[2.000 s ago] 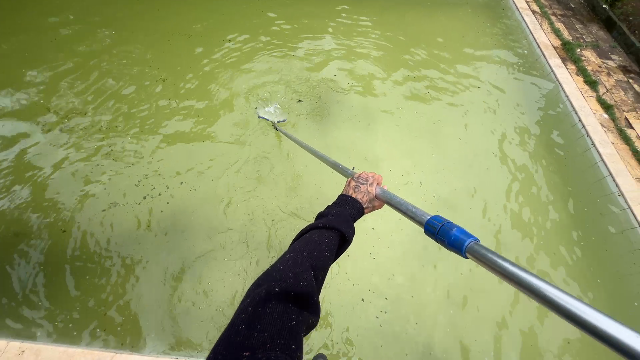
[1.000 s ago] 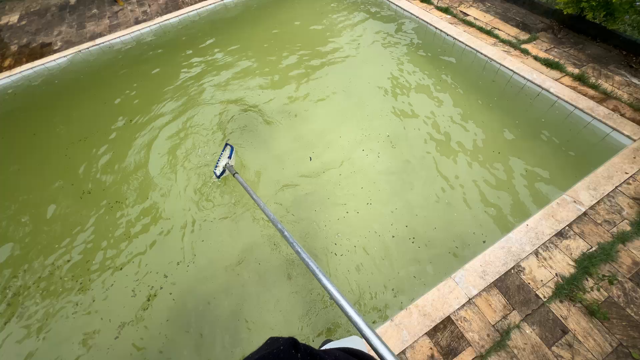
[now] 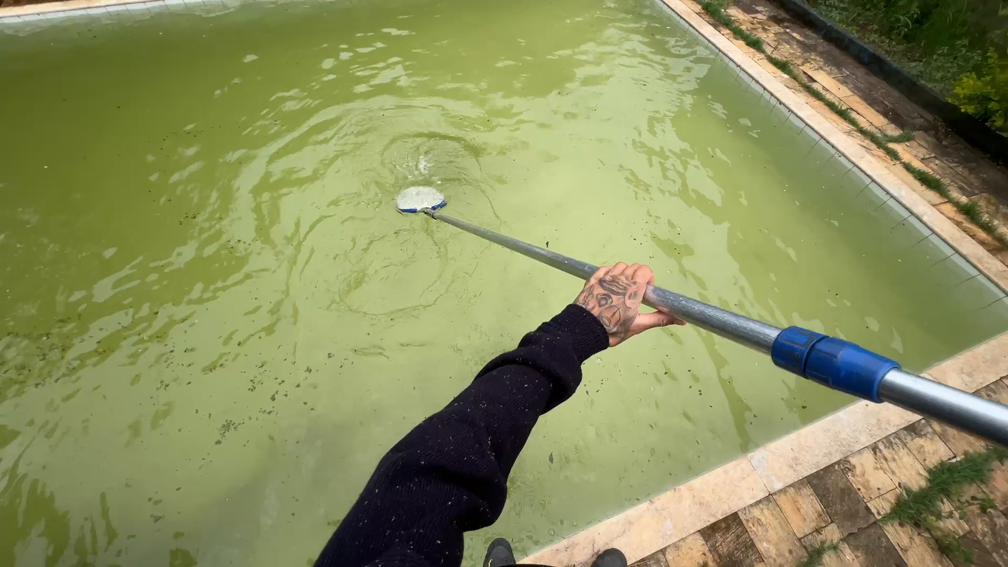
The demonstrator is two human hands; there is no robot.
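Note:
My left hand, in a dark knit sleeve, is closed around the thin section of a telescopic metal pole. Just right of the hand, a blue locking collar joins this section to the thicker one, which leaves the view at the right edge. On the pole's far end is a pale pool tool head with a blue edge, at the surface of the green, cloudy water. Ripples ring it. Whether the head is a net or a brush, I cannot tell. My right hand is out of view.
Pale stone coping runs along the pool's near right edge, with brown paving and grass tufts behind it. Two dark shoe tips show at the bottom edge. Green plants grow beyond the right-hand paving.
A second ago my left hand was not in view on the pole; now it grips it, arm stretched out. The tool head showed its blue and white side then and now lies flatter at the water. The view has shifted.

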